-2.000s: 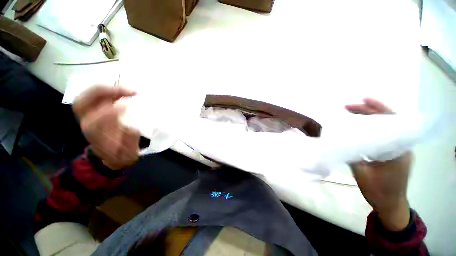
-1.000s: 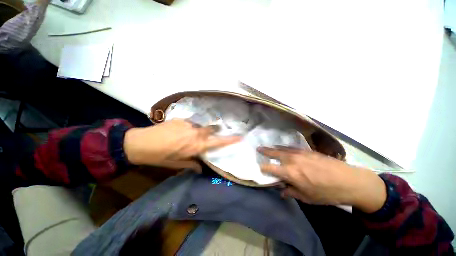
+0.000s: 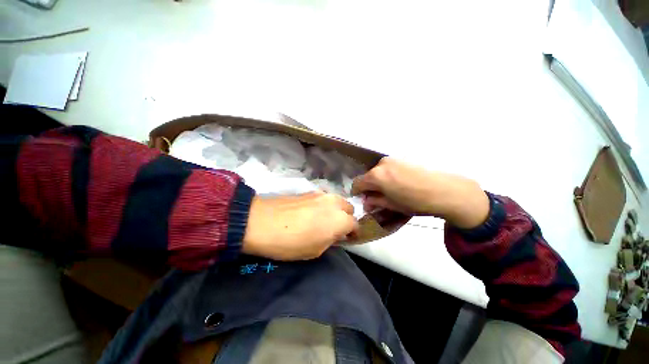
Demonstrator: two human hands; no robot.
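Observation:
A brown handbag [image 3: 341, 146] lies at the table's near edge with its wide oval mouth towards me. Crumpled whitish tissue [image 3: 267, 151] fills the mouth. A gold ring fitting [image 3: 163, 144] shows at the mouth's left end. My left hand [image 3: 302, 224] reaches across the near rim, fingers curled on tissue near the right end. My right hand [image 3: 420, 190] is at the right end of the mouth, fingertips pinched on the same tissue. The fingertips of both hands are close together and partly hidden.
A long white table [image 3: 398, 64] spreads ahead. White cards [image 3: 44, 79] and a thin strip [image 3: 46, 35] lie at left. A small brown pouch [image 3: 602, 195], piled straps [image 3: 628, 277] and a long grey strip [image 3: 594, 106] are at right.
Both hands have moved from the middle of the bag mouth to its right end, and their spread fingers have closed. The view has shifted right, bringing the pouch and straps into view.

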